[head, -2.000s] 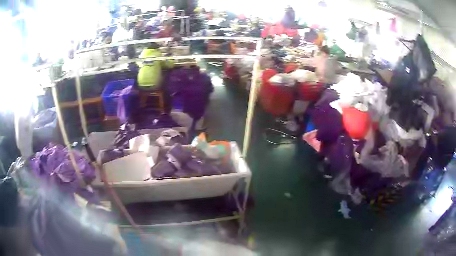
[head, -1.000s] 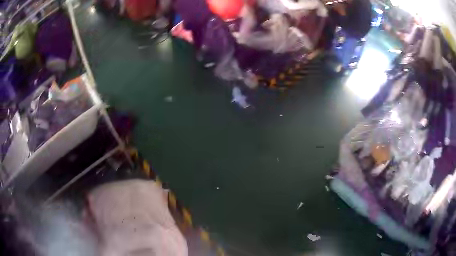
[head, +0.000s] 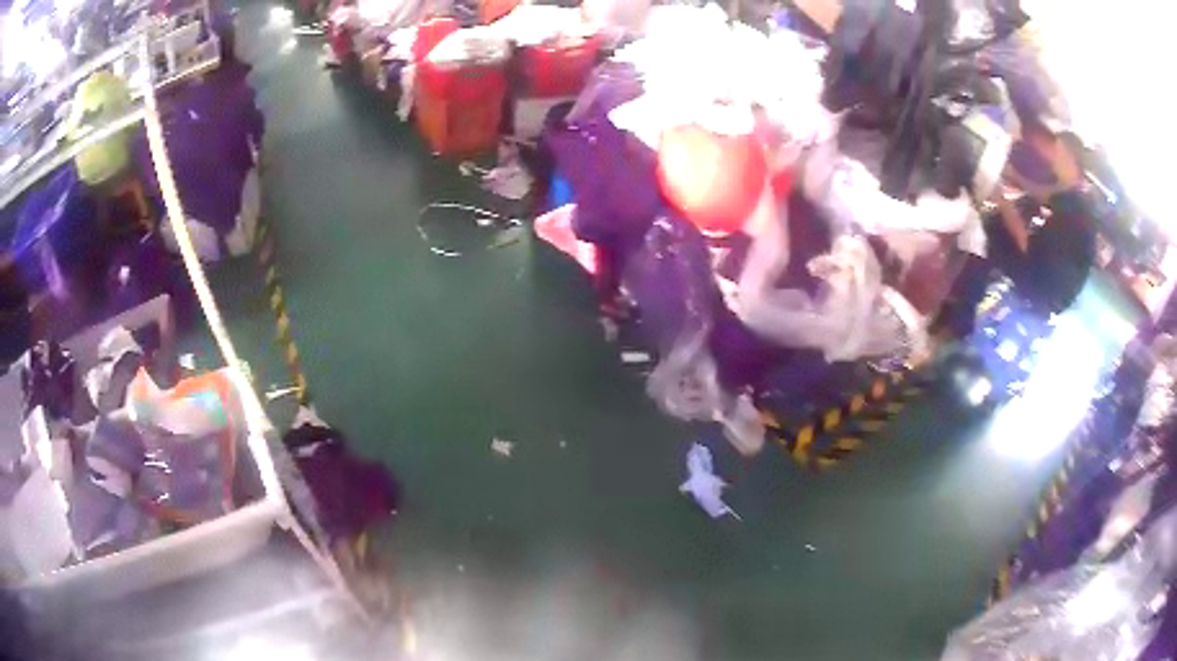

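Neither of my hands shows in the head view. Nearest in front of me is the green floor (head: 568, 517), with a small pale scrap (head: 704, 480) lying on it. At the left is a white bin (head: 168, 549) inside a pale frame (head: 194, 258), holding grey and white pieces and an orange-edged piece (head: 194, 403). The bottom edge is blurred and whitish, and I cannot tell what lies there.
Purple and white fabric heaps (head: 826, 291) with a red round object (head: 713, 174) stand right of the aisle. Red containers (head: 461, 97) are behind. Yellow-black tape (head: 839, 433) edges the heap. A person in yellow-green (head: 106, 127) is upper left. Clear plastic (head: 1071, 620) is lower right.
From two seconds ago, the view has turned right and down, so the bin sits farther left. From one second ago, it has lifted; the pinkish shape at the bottom is gone from view.
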